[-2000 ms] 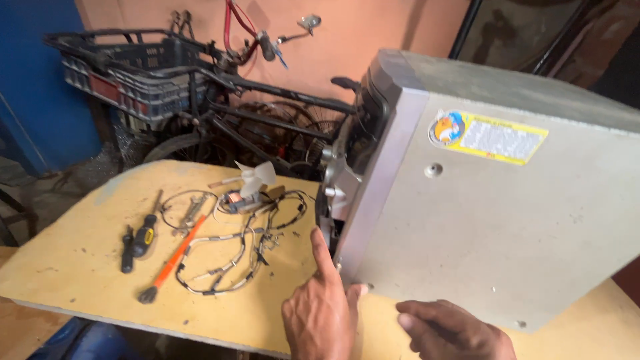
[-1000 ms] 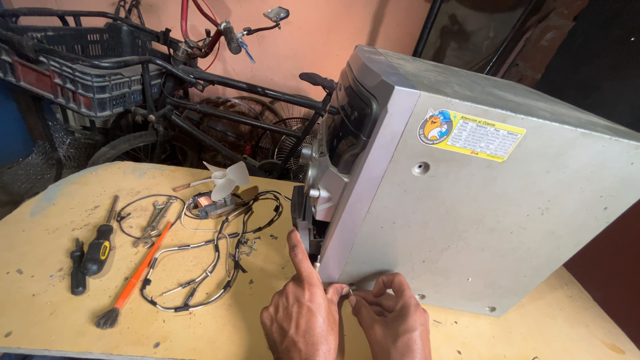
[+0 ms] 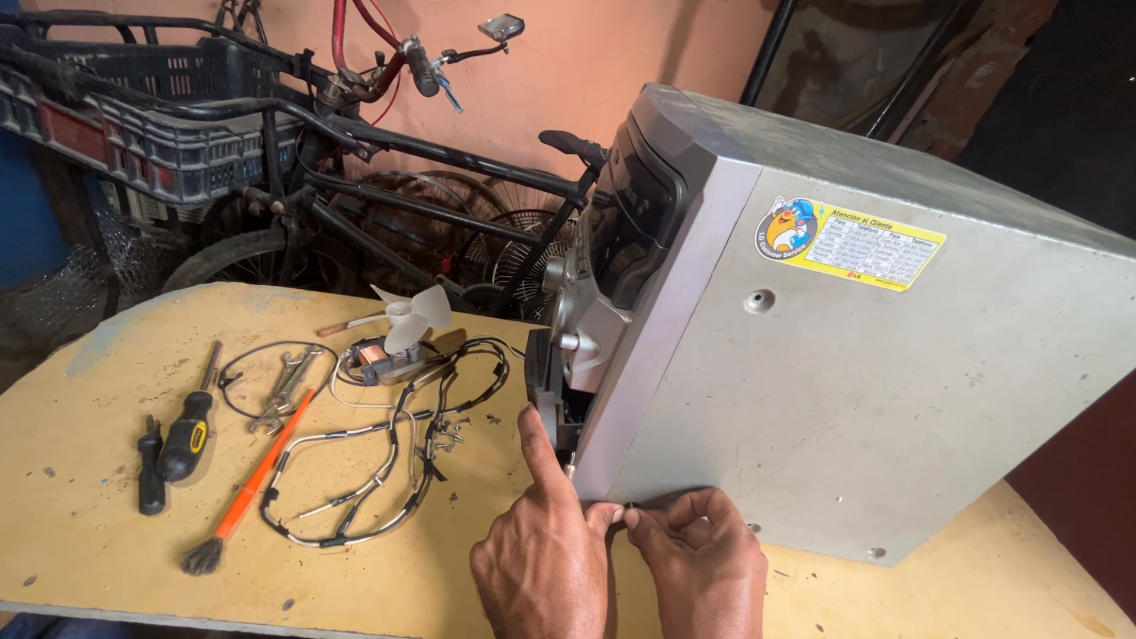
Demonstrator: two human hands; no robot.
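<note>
A grey metal-cased appliance (image 3: 852, 390) stands tilted on the table, its plastic front panel (image 3: 661, 328) facing left. My left hand (image 3: 546, 550) is at the panel's lower edge, its index finger extended up against a dark part (image 3: 538, 368) on the front. The left thumb meets the fingertips of my right hand (image 3: 701, 559) by the casing's bottom front corner. Between thumb and index finger the right hand pinches something small and thin, mostly hidden; what it is cannot be told. Screw holes (image 3: 759, 302) show in the casing side.
On the yellow table (image 3: 115, 568) lie a screwdriver (image 3: 188, 435), a short black-handled tool (image 3: 152, 470), wrenches (image 3: 288, 386), an orange-handled brush (image 3: 248, 493), a wiring harness (image 3: 355, 535), small screws (image 3: 451, 435) and a fan motor (image 3: 386, 359). Behind are a bicycle (image 3: 399, 142) and a plastic crate (image 3: 177, 151).
Two seconds ago my right hand was apart from the left, below the casing; it has since come to the bottom front corner beside the left thumb. The left index finger stays at the front.
</note>
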